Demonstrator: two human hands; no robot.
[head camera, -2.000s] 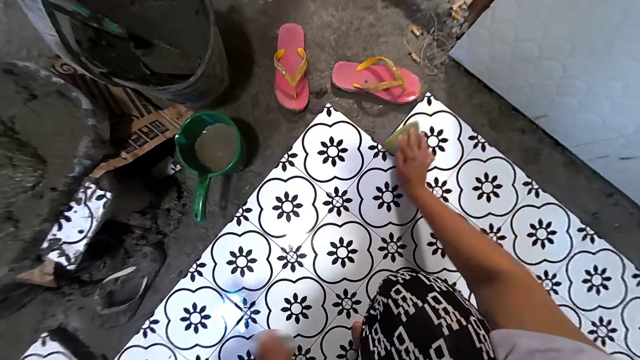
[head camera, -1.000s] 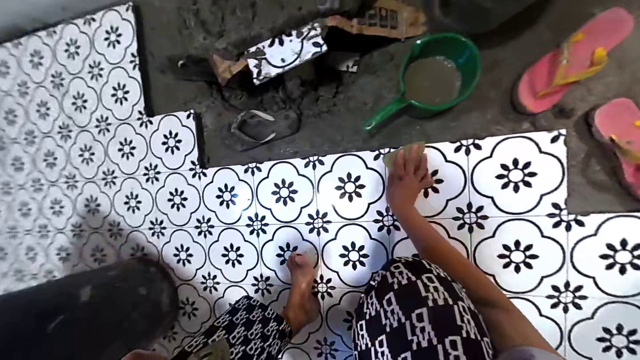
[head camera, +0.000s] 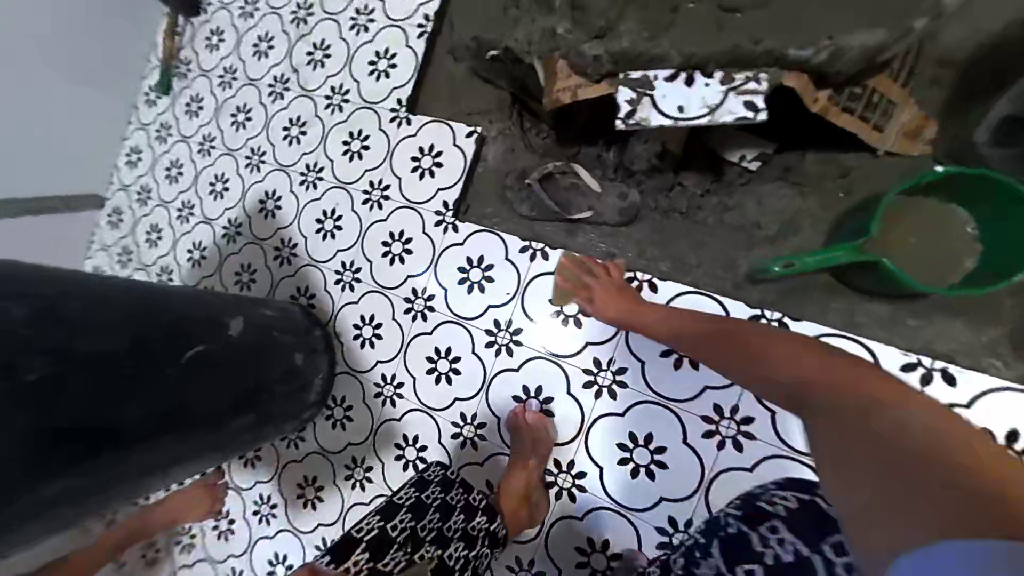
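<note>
My right hand (head camera: 596, 288) is pressed flat on a white floor tile (head camera: 475, 274) with a black floral pattern, close to the edge of the tiled area. Under its fingers is a tan-green pad (head camera: 566, 278), perhaps a sponge, which touches the tile. A sliver of skin (head camera: 314, 570) at the bottom edge may belong to my left hand; its fingers and anything in them are hidden. A bare foot (head camera: 528, 464) rests on the tiles between my patterned knees.
Beyond the tile edge lie a grey flip-flop (head camera: 572, 194), a mortar-smeared tile piece (head camera: 692, 99), torn cardboard (head camera: 876, 112) and a green dipper (head camera: 874, 228) of cloudy water. A large dark rounded object (head camera: 160, 392) fills the left. Another limb (head camera: 188, 506) shows at lower left.
The view has swung far left along the tiled floor. My right hand, with the pad, has moved left along the tile edge, away from the pink flip-flops and past the green dipper.
</note>
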